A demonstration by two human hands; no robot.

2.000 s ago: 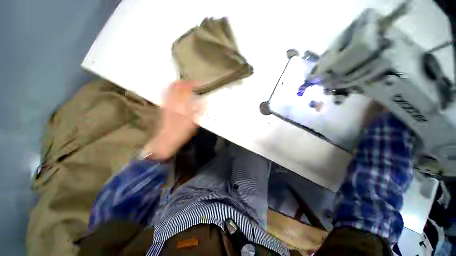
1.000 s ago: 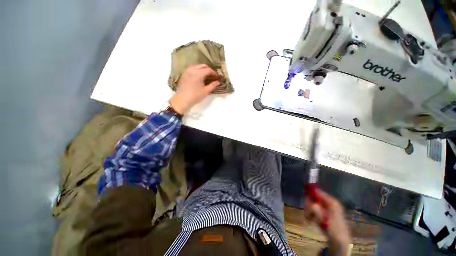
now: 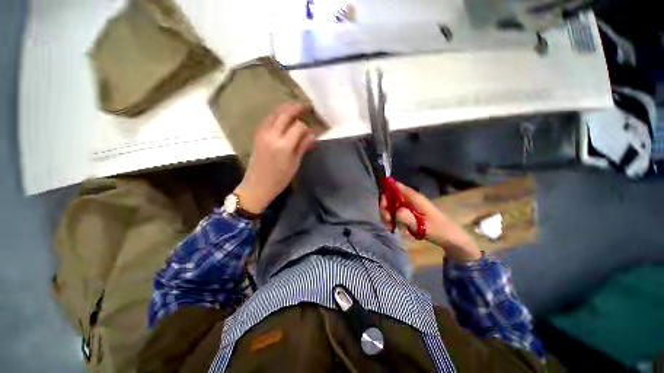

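Observation:
My left hand [image 3: 280, 149] grips the lower right edge of a khaki pocket piece [image 3: 247, 95] at the table's front edge; whether it is one layer or several I cannot tell. My right hand [image 3: 429, 218] holds the red handles of the fabric shears [image 3: 384, 146] over the gap in front of the table. The shears' silver blades point up and are slightly apart, to the right of the pocket piece and not touching it. A pocket stack [image 3: 145, 58] lies on the white table, left of the held piece.
The white table [image 3: 466, 80] spans the top, with the lit needle area [image 3: 327, 11] at its upper edge. A large khaki garment pile [image 3: 116, 248] hangs at the left. A wooden bench [image 3: 510, 204] with a white scrap [image 3: 490, 226] is at the right. Green cloth [image 3: 619, 313] lies lower right.
My left hand has drawn a pocket piece away from the stack towards the front edge. The shears, first seen blurred in my right hand one second ago, are now nearer to it. The view has shifted.

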